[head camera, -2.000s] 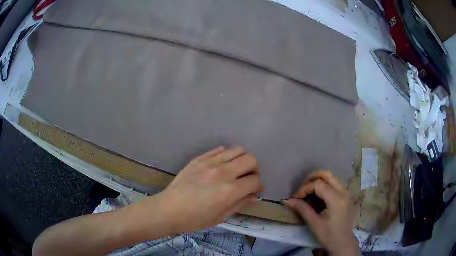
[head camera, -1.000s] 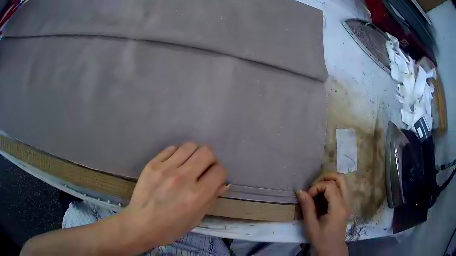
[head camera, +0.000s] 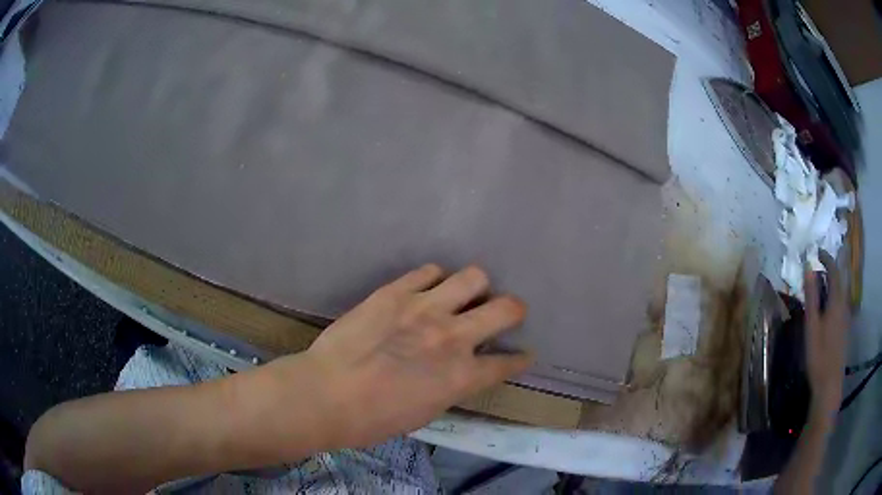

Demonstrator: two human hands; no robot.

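The grey-brown garment panel [head camera: 338, 174] covers most of the board, with a long dark fold line across it. A narrow turned hem [head camera: 571, 380] shows at its near right edge. The tan guide strip [head camera: 203, 300] runs along and under that near edge. My left hand [head camera: 426, 334] lies on the panel near this edge, fingers spread and bent, pressing down; its thumb is partly hidden. My right hand [head camera: 824, 334] is at the dark handle of the parked steam iron [head camera: 766, 353] at the right; it is blurred, and whether the fingers close round the handle is unclear.
A pale patch [head camera: 682, 316] lies on the brown scorched cover between panel and iron. A crumpled white rag [head camera: 805, 208] and a flat grey pointed plate [head camera: 743, 121] lie beyond the iron. A black cable curves at the right edge. The table's curved front edge [head camera: 145, 314] is near my body.
My right hand has let go of the hem's right end and moved right to the iron. My left hand stays on the panel near its front edge. The camera view has shifted.
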